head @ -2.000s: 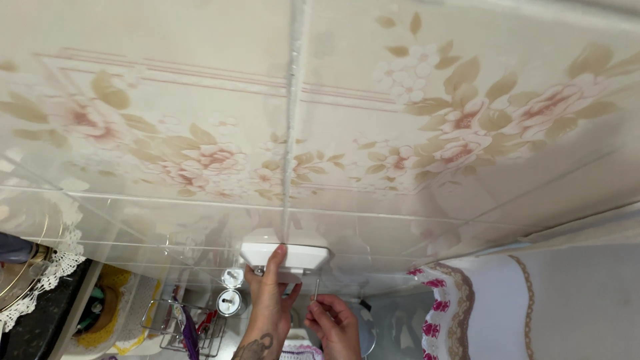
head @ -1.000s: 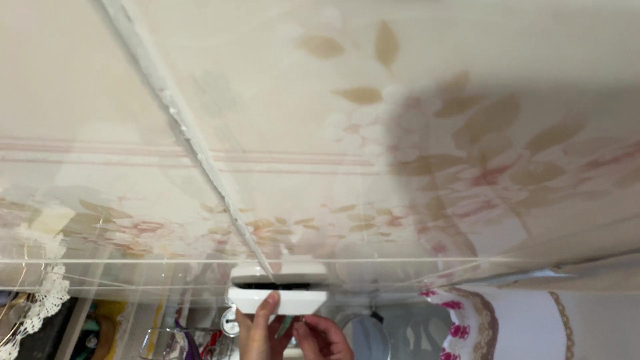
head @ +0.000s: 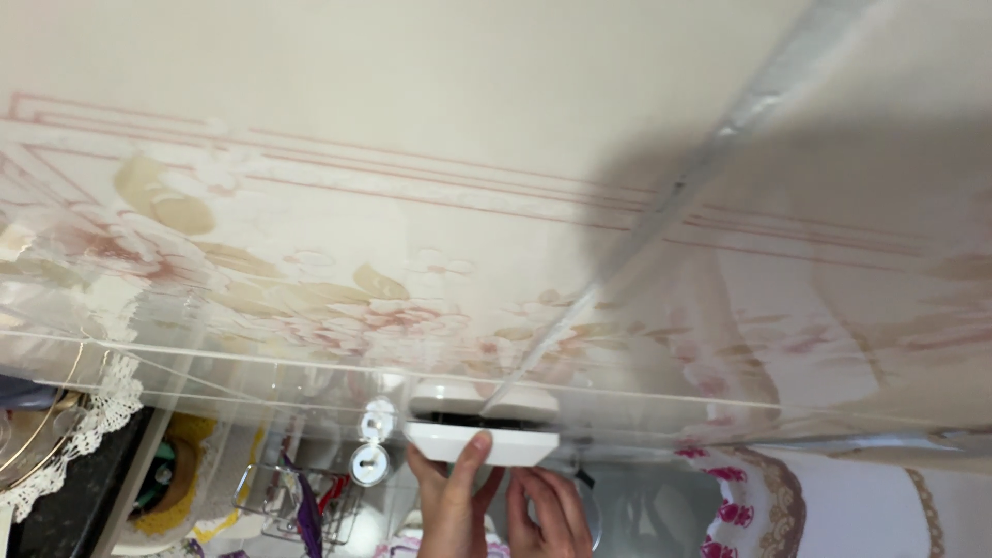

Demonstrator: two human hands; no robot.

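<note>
In the head view, a white plastic wall fitting, perhaps a socket or switch plate (head: 508, 448), is at the floral tiled wall (head: 403, 232), low in the middle. A dark gap shows between its front and the wall side. My left hand (head: 453, 496) grips it from below, the thumb on its front face and the other fingers underneath. My right hand (head: 546, 511) is under its right part, fingers bent and bunched near the lower edge. Whether those fingers hold something small cannot be seen. The back of the fitting is hidden.
At the lower left are a wire rack (head: 267, 504) with a purple item (head: 308, 508), a dark countertop (head: 81, 473) and white crocheted lace (head: 116, 411). Round white-lidded containers (head: 370, 463) stand near the left hand. A cloth with pink flowers (head: 736, 511) hangs at the right.
Two seconds ago the fitting showed no dark gap; now its front stands away from the wall side. Both hands remain at it. The view has shifted noticeably.
</note>
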